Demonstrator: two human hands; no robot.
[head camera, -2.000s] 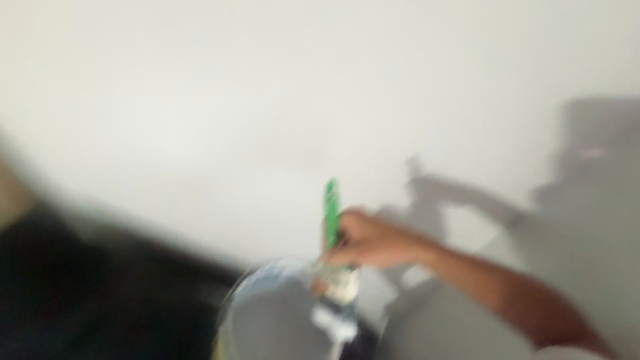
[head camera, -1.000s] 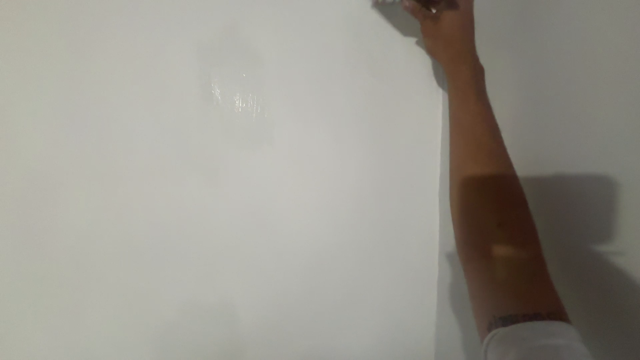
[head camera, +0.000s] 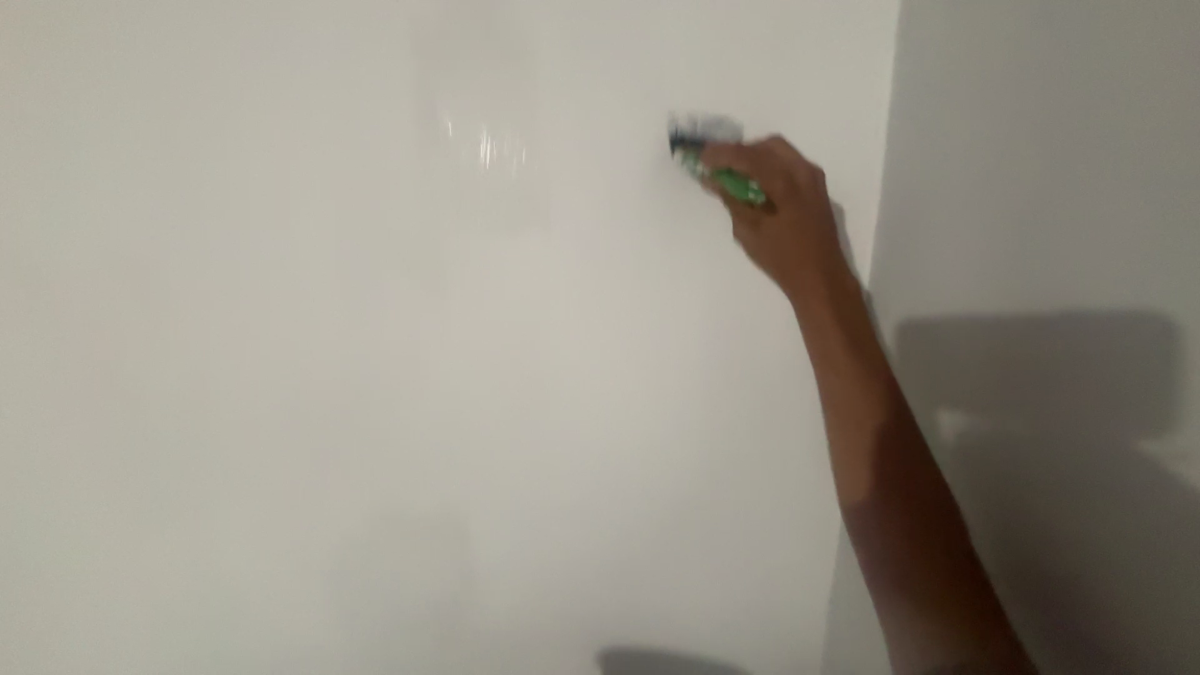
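Observation:
My right hand (head camera: 783, 202) grips a paintbrush (head camera: 741, 186) by its green handle, close to the white wall (head camera: 375, 375). The brush's dark head points up and left and is blurred, so whether its bristles touch the wall cannot be told. Shiny wet-looking streaks (head camera: 486, 148) mark the wall to the left of the brush. My left hand is out of view.
A vertical inside corner (head camera: 881, 187) runs just right of my right hand, where a greyer wall (head camera: 1041, 187) meets the white one. Shadows fall on the greyer wall, and a dark shape shows at the bottom edge.
Two seconds ago my right hand held the green-handled brush over a bucket. One second ago it was at the view's top edge by the wall. The view has shifted up from the bucket.

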